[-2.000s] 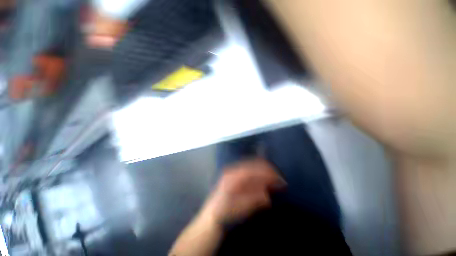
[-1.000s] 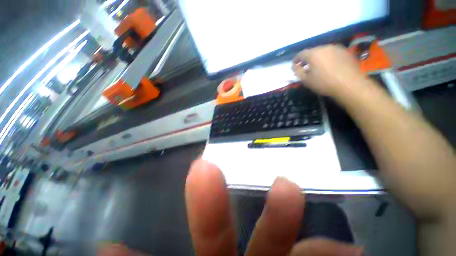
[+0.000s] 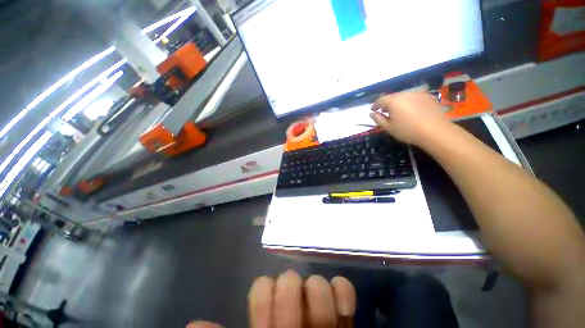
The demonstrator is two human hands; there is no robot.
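My right hand (image 3: 408, 118) is over the right end of a white paper sheet (image 3: 343, 123), above the keyboard. Its fingertips are bent at the sheet; whether they grip it or only touch it cannot be told. The black keyboard (image 3: 346, 163) lies on the white console shelf (image 3: 346, 224). My left hand (image 3: 301, 301) is cut off by the bottom edge, in front of the shelf. Its fingers are side by side, the thumb tip apart at the left, and no held thing shows; the palm is out of view.
A yellow and black stick (image 3: 359, 193) and a dark marker pen (image 3: 359, 200) lie before the keyboard. A black mouse pad (image 3: 449, 186) is partly under my right forearm. Behind stand the monitor (image 3: 410, 38), a ring-shaped roll (image 3: 299, 132) and dark knobs (image 3: 457, 91). The orange-housed cutting gantry (image 3: 172, 138) is left.
The view has steadied and tilted, and shows more of the monitor, with a blue shape. My left hand is lower, its fingers closer together. My right hand remains by the paper.
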